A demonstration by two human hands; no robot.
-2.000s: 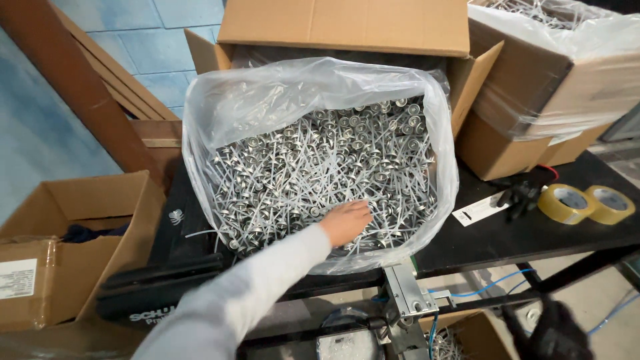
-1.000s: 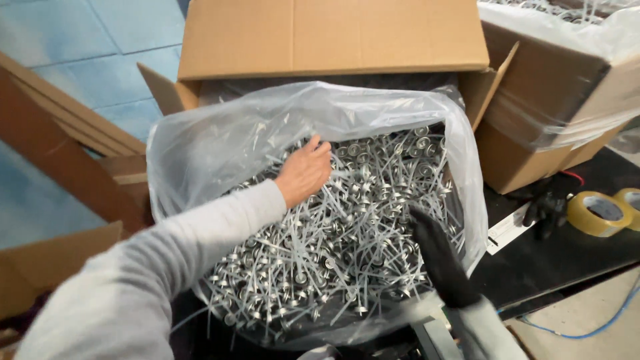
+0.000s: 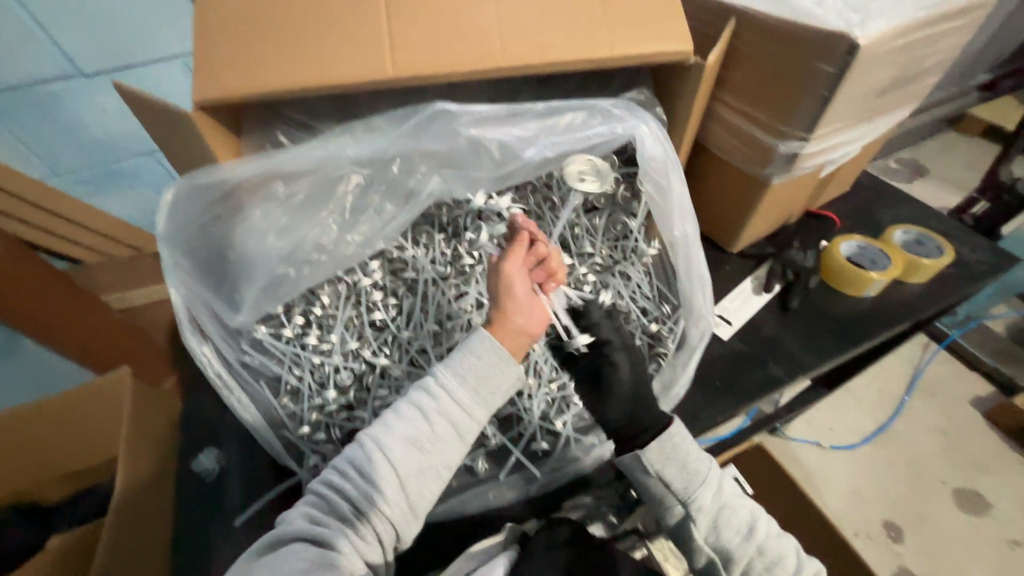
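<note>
Many candle wicks with round metal tabs (image 3: pixel 320 360) fill a clear plastic bag (image 3: pixel 320 192) inside an open cardboard box (image 3: pixel 448 40). Over the heap, my bare left hand (image 3: pixel 524 288) is closed around a small bunch of wicks (image 3: pixel 560 316), with several tabs showing above its fingertips and more wick ends below. My right hand (image 3: pixel 612 368), in a black glove, is close against the lower ends of that bunch; its fingers are partly hidden, so its hold is unclear. A pale round disc with a stem (image 3: pixel 588 174) lies at the heap's back right.
Two rolls of yellowish tape (image 3: pixel 860 264) and a black glove (image 3: pixel 794 272) lie on the black table (image 3: pixel 744 376) at right, beside a white card (image 3: pixel 746 302). A plastic-wrapped cardboard box (image 3: pixel 768 104) stands behind. Another open box (image 3: pixel 144 472) is at lower left; a blue hose (image 3: pixel 888 424) hangs right.
My left hand has moved right from the heap's back left and now holds a bunch of wicks. My gloved right hand has come in beside it. The view has shifted.
</note>
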